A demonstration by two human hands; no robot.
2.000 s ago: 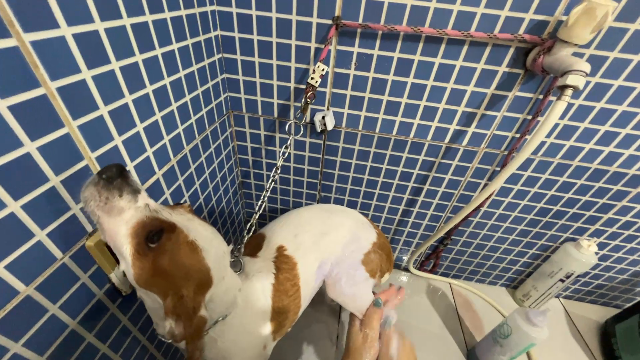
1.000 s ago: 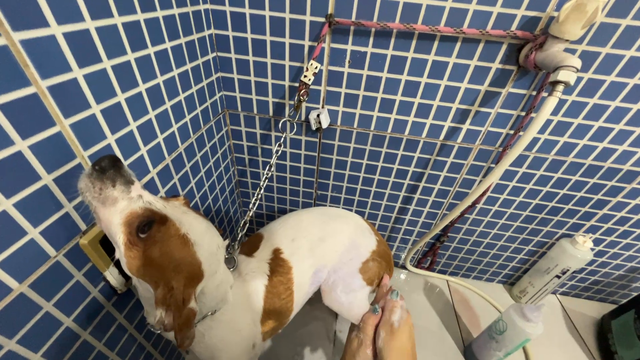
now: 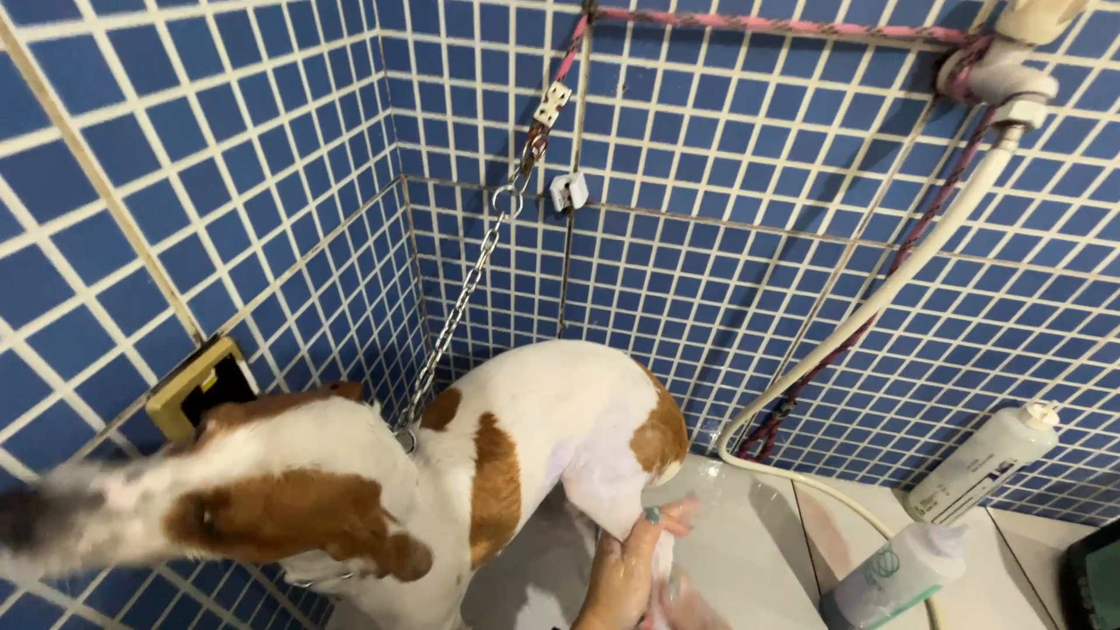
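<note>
A white dog with brown patches (image 3: 542, 394) stands in a tiled corner, its head at the left blurred by motion. A chain lead (image 3: 464, 302) runs from its neck up to a pink rope (image 3: 787, 24). My left hand (image 3: 619, 564) is closed around the dog's wet hind leg, below the thigh. Against the same lower leg, my right hand (image 3: 687, 604) is blurred at the bottom edge; how its fingers lie cannot be told. Whitish lather shows on the leg and thigh.
Two plastic bottles, one upper (image 3: 980, 459) and one lower (image 3: 897, 577), are at the right. A cream hose (image 3: 862, 319) hangs from a wall tap (image 3: 997, 79) to the floor. A dark container (image 3: 1094, 573) is at the right edge. A yellowish frame (image 3: 166, 411) sits in the left wall.
The dog's raised head has come down and turned, with its muzzle now at the left edge. My hands, together at the upper hind leg a second ago, are now lower and slightly apart.
</note>
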